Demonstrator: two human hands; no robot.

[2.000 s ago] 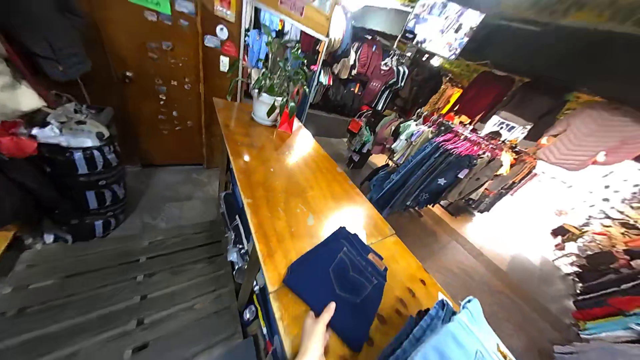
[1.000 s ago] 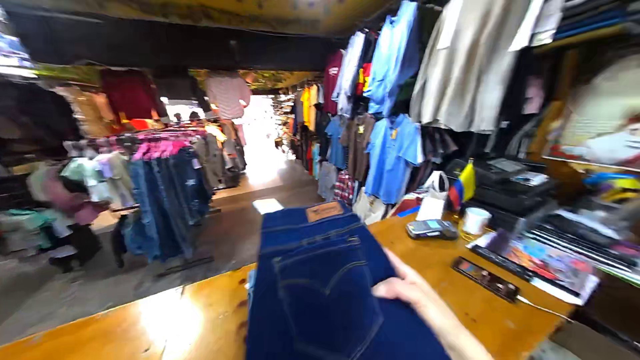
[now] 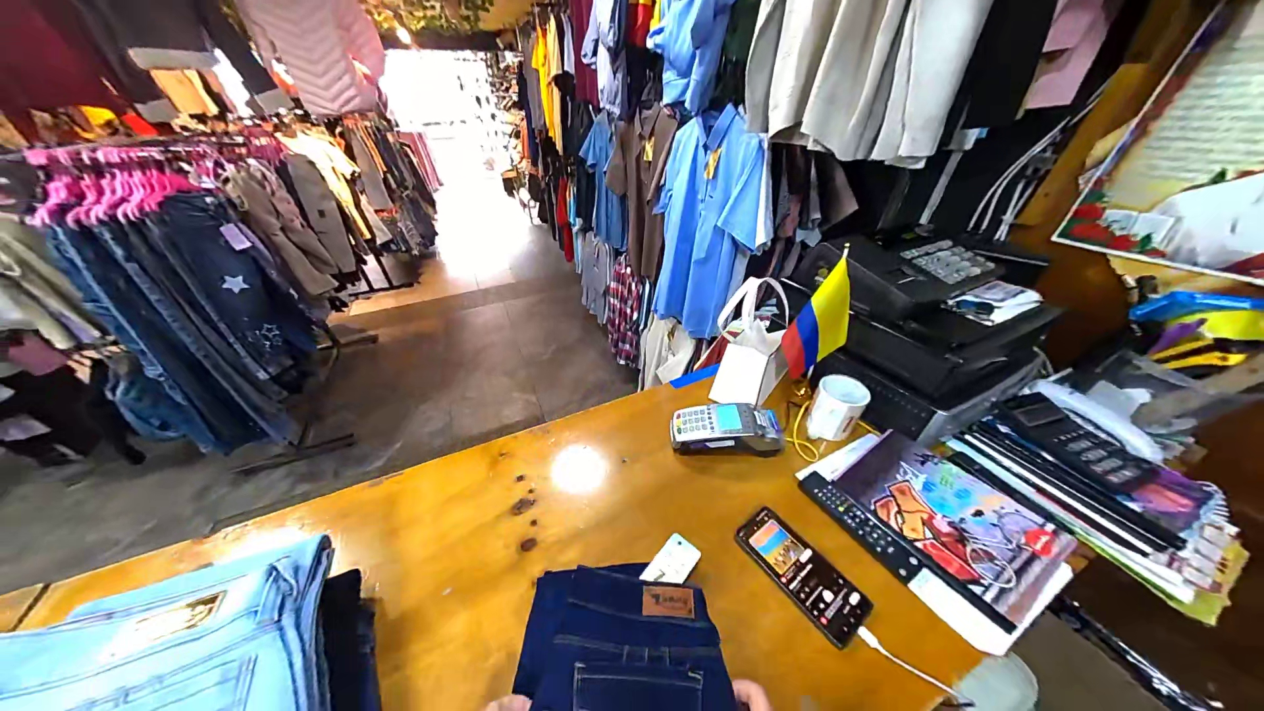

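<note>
A folded pair of dark blue jeans (image 3: pixel 632 632) lies low in the middle of the view, over the wooden counter (image 3: pixel 474 553), with a brown patch at its waistband and a pale paper tag (image 3: pixel 671 559) sticking out at the top. My left hand (image 3: pixel 510 703) shows only as fingertips at the jeans' left edge. At the right edge, part of my right hand (image 3: pixel 751 694) grips the jeans. Most of both hands is out of frame. Folded light blue jeans (image 3: pixel 168 632) rest to the left, with a dark garment beside them.
Right of the jeans lie a lit smartphone (image 3: pixel 805 576) on a cable, a remote control (image 3: pixel 859 523), and a magazine (image 3: pixel 948 513). Behind them stand a card terminal (image 3: pixel 726 429), a white mug (image 3: pixel 837 406), a small flag (image 3: pixel 818 321) and a black printer (image 3: pixel 928 336). Clothes racks stand beyond the counter.
The view has swung right along the counter. The dark jeans, on the counter under one hand two seconds ago, were carried across; both hands are now at their sides.
</note>
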